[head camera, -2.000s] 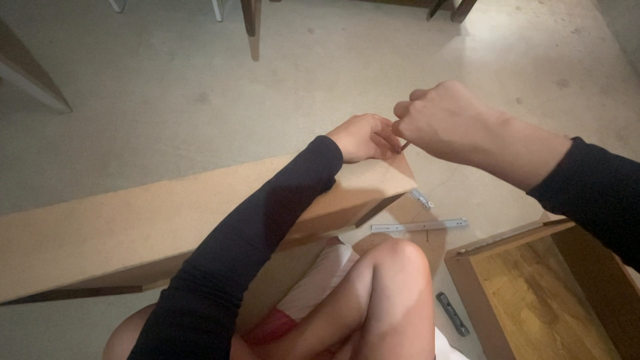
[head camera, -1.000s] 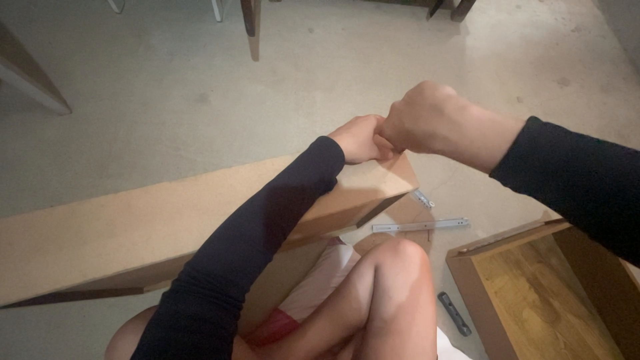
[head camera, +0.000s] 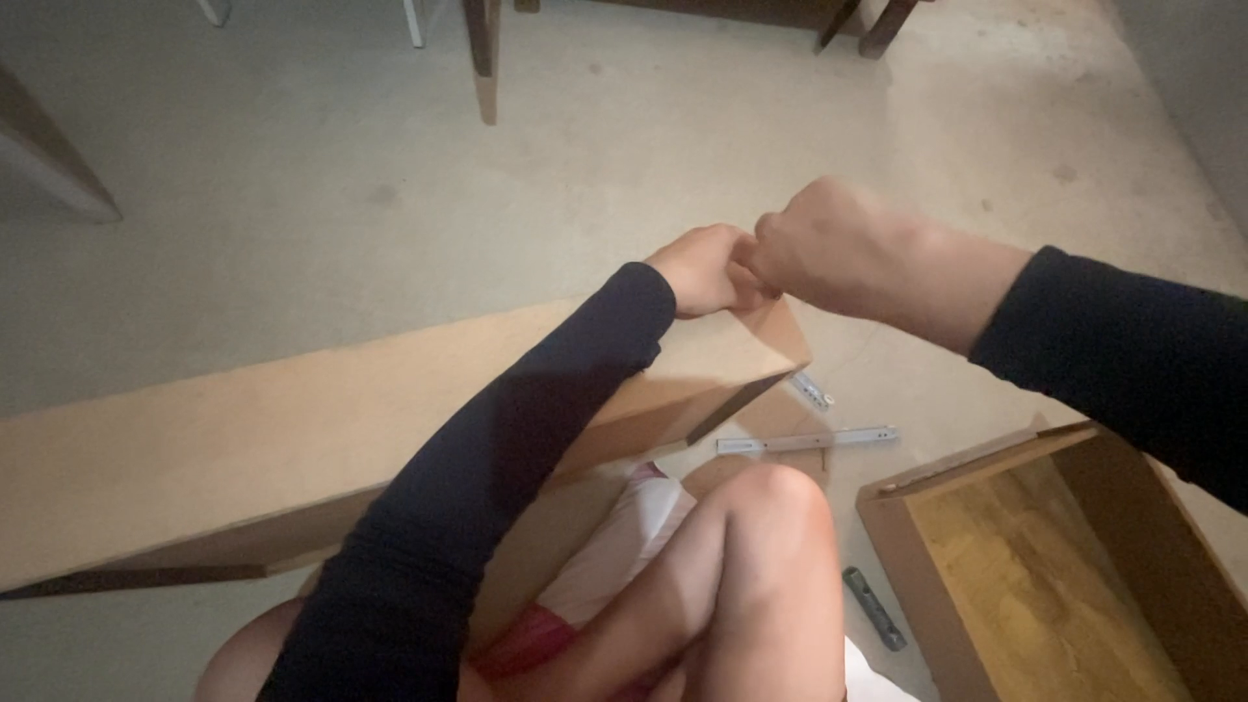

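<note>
A long pale wooden panel, part of a furniture carcass (head camera: 390,390), stretches from the left edge to the middle of the head view. My left hand (head camera: 707,273) rests at its far right corner, with bent fingers; whether they pinch something is hidden. Close against those fingers, my right hand (head camera: 819,239) is curled like a fist. What lies inside its grip cannot be seen in this frame. Just below the corner, a metal hinge or slide end (head camera: 811,390) lies on the floor, and a metal drawer slide (head camera: 806,440) lies nearer my knee.
An open wooden drawer box (head camera: 887,546) sits on the floor at the lower right, with a dark grey metal or plastic piece (head camera: 875,609) beside it. My bent legs are below the panel. Furniture legs (head camera: 483,39) stand along the far side of the concrete floor.
Two seconds ago a thin tool or rod showed between my hands; now it is hidden. My right hand has moved left and down against my left hand, which has stayed at the corner.
</note>
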